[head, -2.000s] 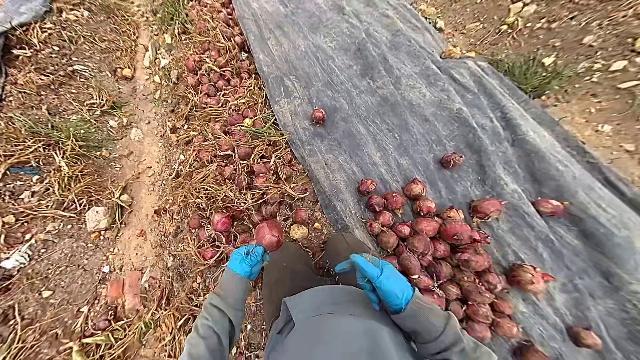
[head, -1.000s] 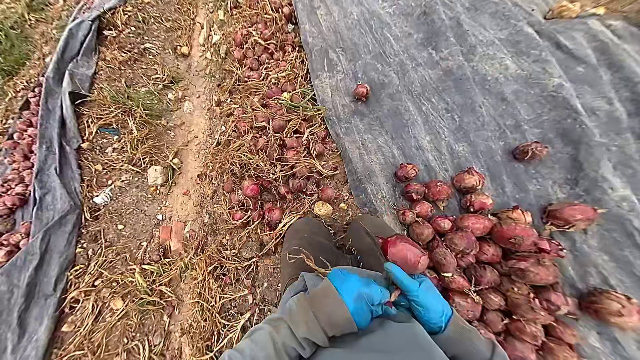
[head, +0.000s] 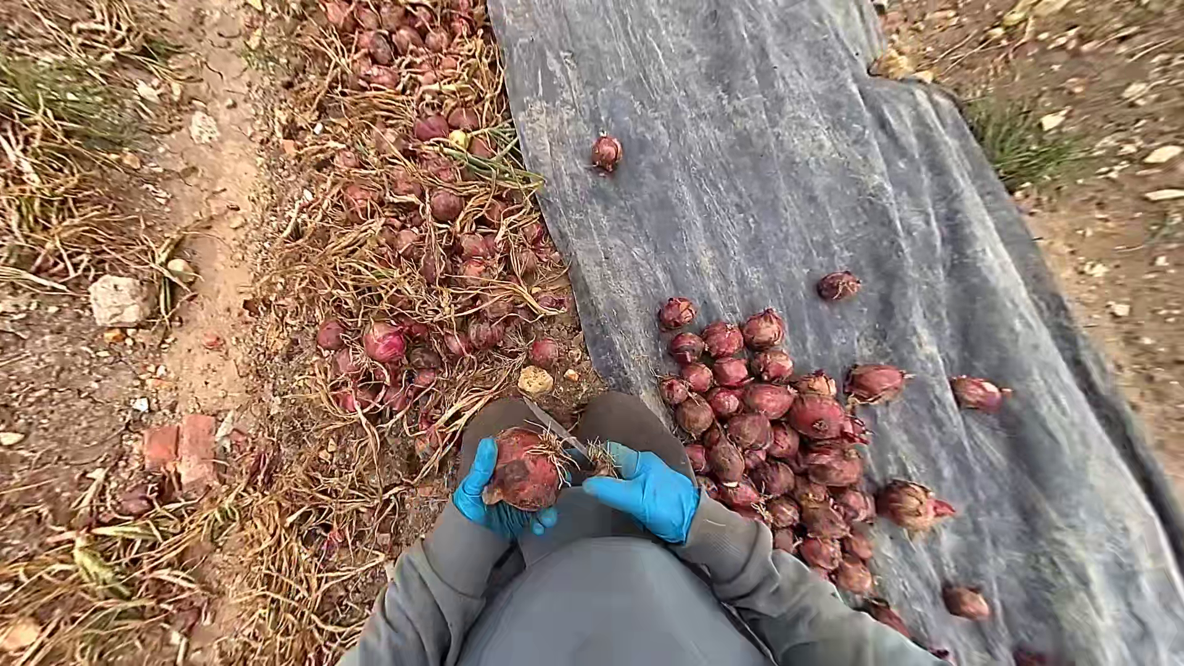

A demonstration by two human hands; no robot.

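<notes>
Both hands wear blue gloves. My left hand (head: 495,495) is closed around a large red onion (head: 524,470), its root end turned to the right. My right hand (head: 652,490) grips a knife, whose blade (head: 555,427) points up and left past the onion's roots; the handle is hidden in the fingers. A tuft of dry roots (head: 601,459) shows at the right fingertips. Right of my knees, a pile of red onions (head: 768,402) lies on a grey fabric sheet (head: 703,222).
Left of the sheet runs a row of red onions (head: 444,205) with dry tops. Single onions, one of them far up (head: 607,154), lie scattered on the sheet. Bare soil holds a stone (head: 118,301) and broken brick pieces (head: 196,451) at the left.
My hands were apart two seconds ago, then close together one second ago with an onion. Now the onion is in my left hand and the knife blade shows at its roots. The view has shifted.
</notes>
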